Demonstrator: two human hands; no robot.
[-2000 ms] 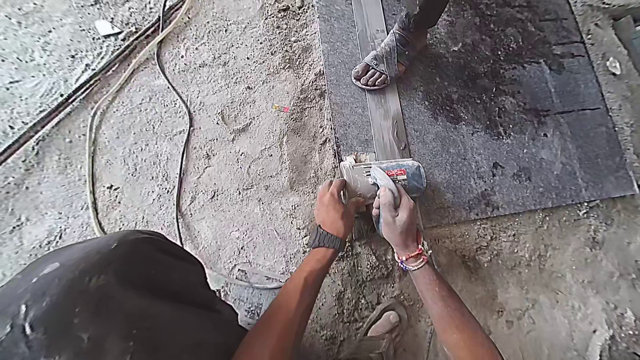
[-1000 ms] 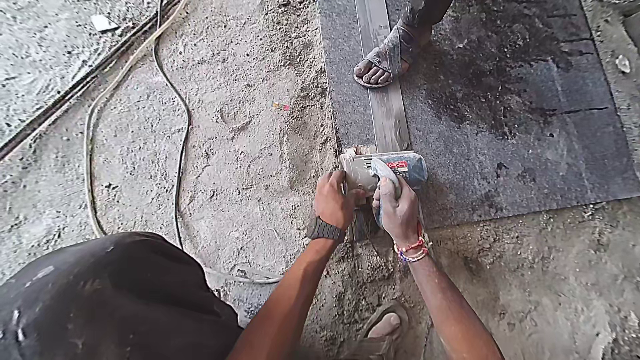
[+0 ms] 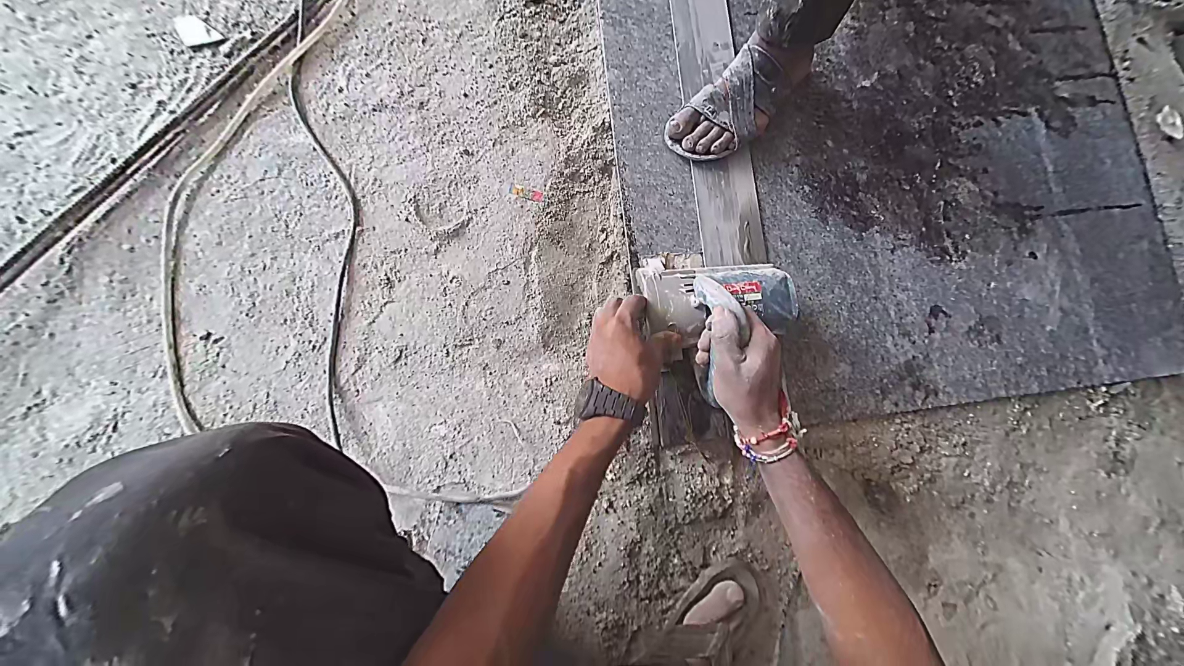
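Note:
My right hand (image 3: 743, 365) is closed round the handle of a dusty handheld power cutter (image 3: 717, 294) with a blue and pale grey body. My left hand (image 3: 624, 347), with a dark watch at its wrist, grips the front left side of the tool; its fingertips are partly hidden. The cutter sits at the near left edge of a grey stone slab (image 3: 888, 305). A long flat straightedge strip (image 3: 717, 208) lies on the slab and runs up to the tool. The blade is hidden from view.
A sandaled foot (image 3: 717, 120) presses on the strip. Cables (image 3: 347, 250) loop over the rough, dusty ground at left. Dark wet patches mark the slab. Another sandaled foot (image 3: 717, 601) is at the bottom, and a dark-clothed knee (image 3: 231, 536) fills the lower left.

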